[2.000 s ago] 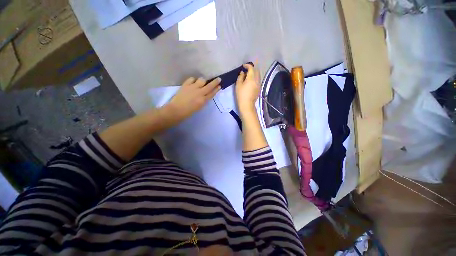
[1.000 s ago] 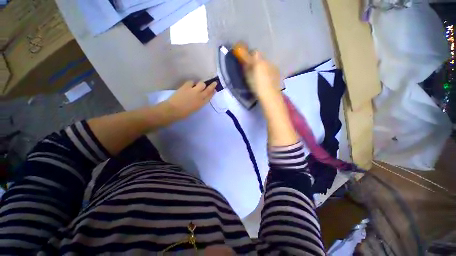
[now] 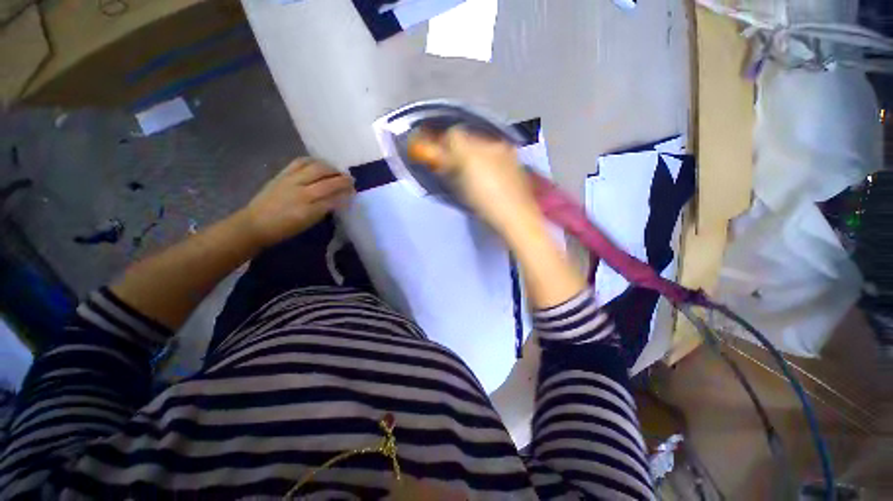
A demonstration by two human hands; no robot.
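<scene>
A pale sleeve panel (image 3: pixel 446 264) lies on the table in front of me, with a dark band (image 3: pixel 372 175) across its far end and a thin dark seam line down its right part. My right hand (image 3: pixel 480 176), blurred, is closed on the orange handle of the steam iron (image 3: pixel 397 134). The iron lies over the dark band, its tip pointing left, and hides the band's middle. My left hand (image 3: pixel 302 199) is at the band's left end by the table edge, its fingertips at the fabric. My left thumb is hidden, so its hold is unclear.
A maroon-wrapped hose (image 3: pixel 607 250) runs from the iron to the lower right. White and black panels (image 3: pixel 632 215) lie at right beside a cardboard strip (image 3: pixel 723 147). A white paper slip (image 3: pixel 460 31) lies at the far side. White plastic sheeting (image 3: pixel 798 215) is beyond the cardboard.
The iron, first standing at right, was taken up by my right hand and moved left along the band, its tip turning left. My left hand moved to the band's left end. The view shifted.
</scene>
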